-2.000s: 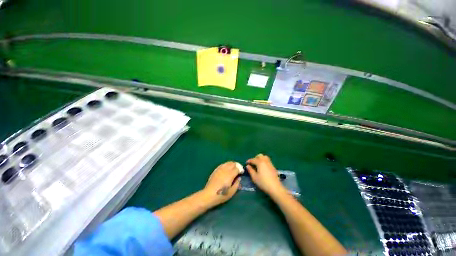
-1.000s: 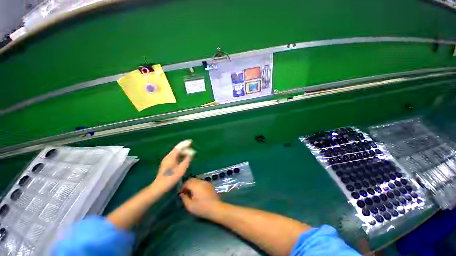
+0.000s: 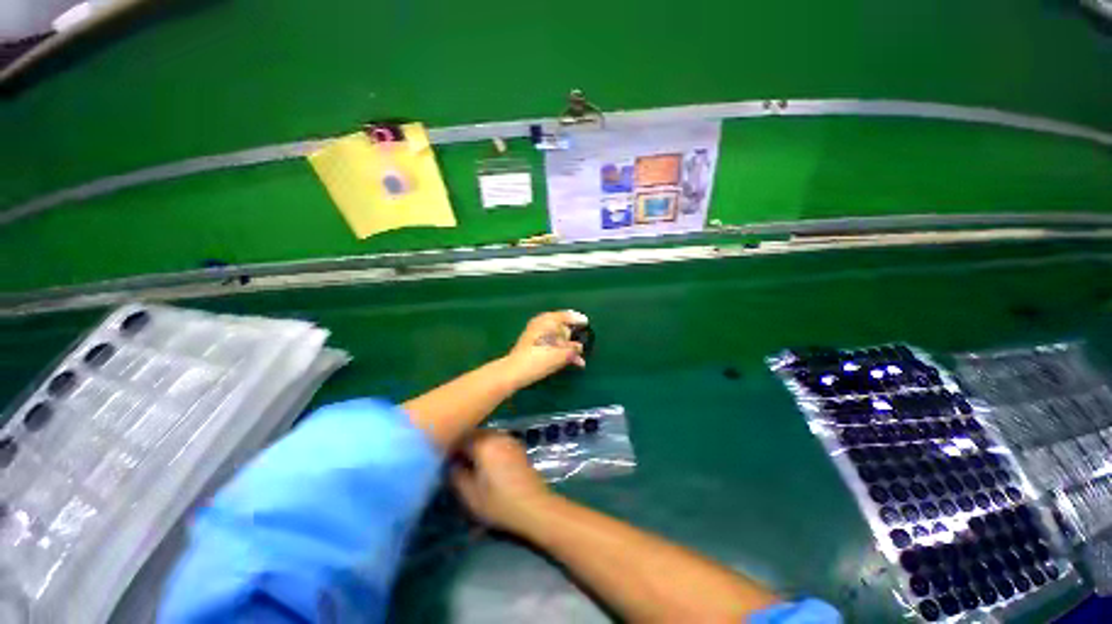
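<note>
My left hand, with a white wrap on a finger, reaches over the bench and pinches a black round part at its edge. My right hand is low at the left end of a clear carrier film strip. Its fingers are curled and partly hidden; a dark spot shows at them, but I cannot tell if it is held. A row of small black dots shows along the strip's upper part.
Stacked white blister trays lie at the left, with black discs along the top one's edge. A film sheet of black dots and a greyer film sheet lie at the right. A tiny dark piece lies on the bench.
My left hand has reached forward and right and now holds a black round part. The larger loose dark piece at the back is gone from its spot. My right hand has stayed by the strip.
</note>
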